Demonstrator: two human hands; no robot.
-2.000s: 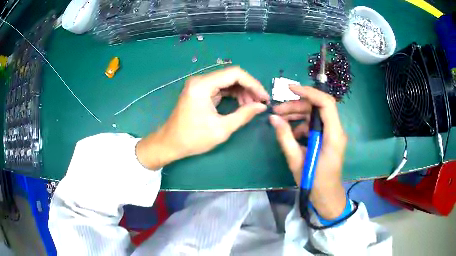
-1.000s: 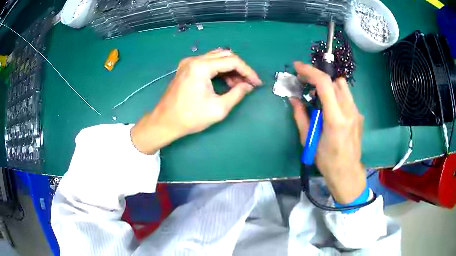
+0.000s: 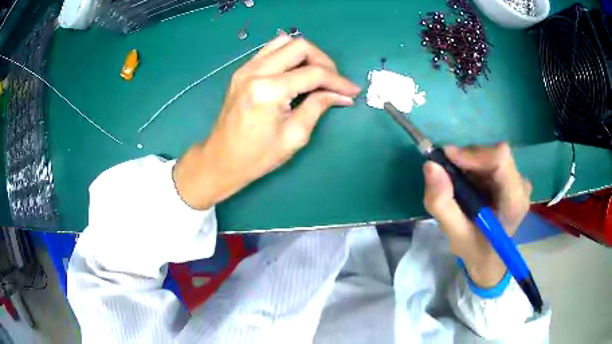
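A small white-looking circuit board (image 3: 392, 91) lies on the green mat. My right hand (image 3: 478, 201) holds the blue and black soldering iron (image 3: 470, 195) like a pen, its metal tip at the board's lower edge. Whether the tip touches the board cannot be told. My left hand (image 3: 272, 111) is left of the board, thumb and forefinger pinched together and pointing at it. Something tiny and dark may be between the fingertips, too small to name. A thin pale solder wire (image 3: 194, 84) lies on the mat behind my left hand.
Dark red components (image 3: 460, 44) lie piled behind the board, near a white bowl (image 3: 513, 12). A black fan (image 3: 577, 74) stands at the right. An orange lump (image 3: 130, 65), a blister tray (image 3: 28, 127) and a white round container (image 3: 79, 13) are at the left. Stacked trays (image 3: 144, 12) are at the back.
My right hand has left the board and moved right and nearer me, turning the iron so its tip now points at the board. The left hand stays pinched beside it. The view has shifted slightly.
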